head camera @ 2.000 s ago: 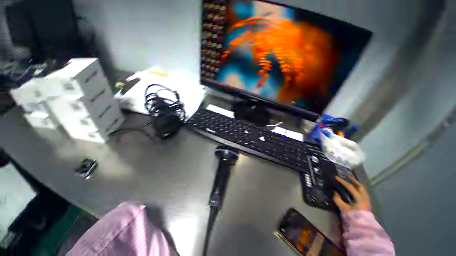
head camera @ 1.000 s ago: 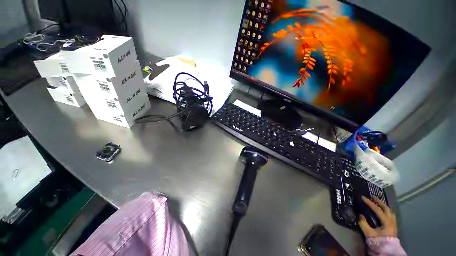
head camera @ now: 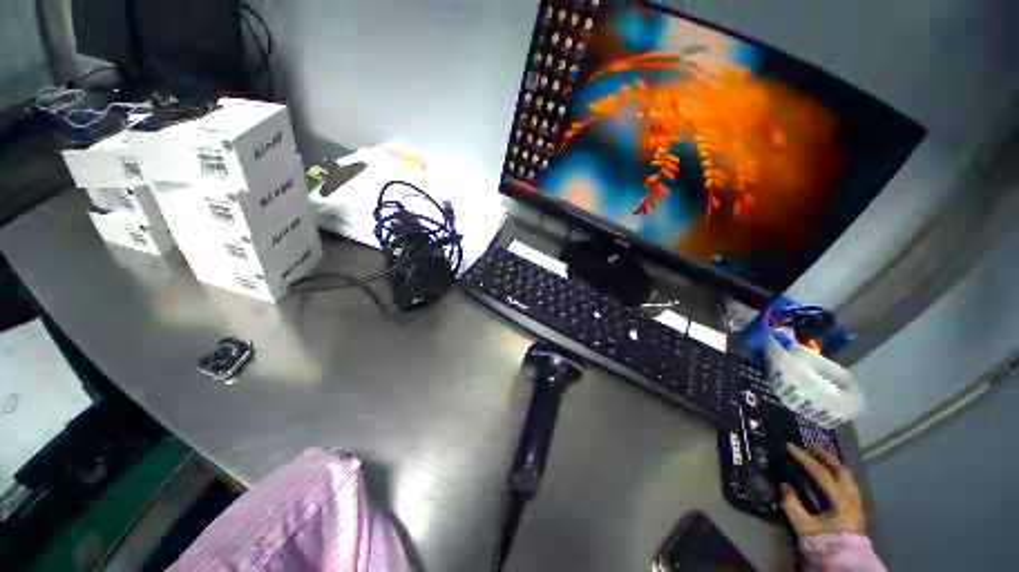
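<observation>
My right hand (head camera: 825, 499) rests over the black computer mouse (head camera: 800, 483) on the black mouse pad (head camera: 741, 464) with white print, at the right. My left hand is not visible; a pink striped sleeve (head camera: 302, 520) shows at the bottom. The monitor (head camera: 715, 145) shows an orange plant wallpaper with icons at its left side. The long black keyboard (head camera: 603, 333) lies below it. The barcode scanner (head camera: 537, 421) lies mid-desk, its cord running down. A smartphone (head camera: 700, 547) lies at the bottom edge, partly cut off.
Stacked white product boxes (head camera: 259, 201) stand at the left, with a coiled black cable (head camera: 418, 248) beside them. A small dark watch-like unit (head camera: 226, 358) lies near the desk's left front edge. A white basket (head camera: 813, 380) and a blue holder (head camera: 771, 324) stand right of the keyboard.
The camera view has swung, shifting the whole scene in the picture. The smartphone is now more cut off by the bottom edge. My right hand stays on the mouse.
</observation>
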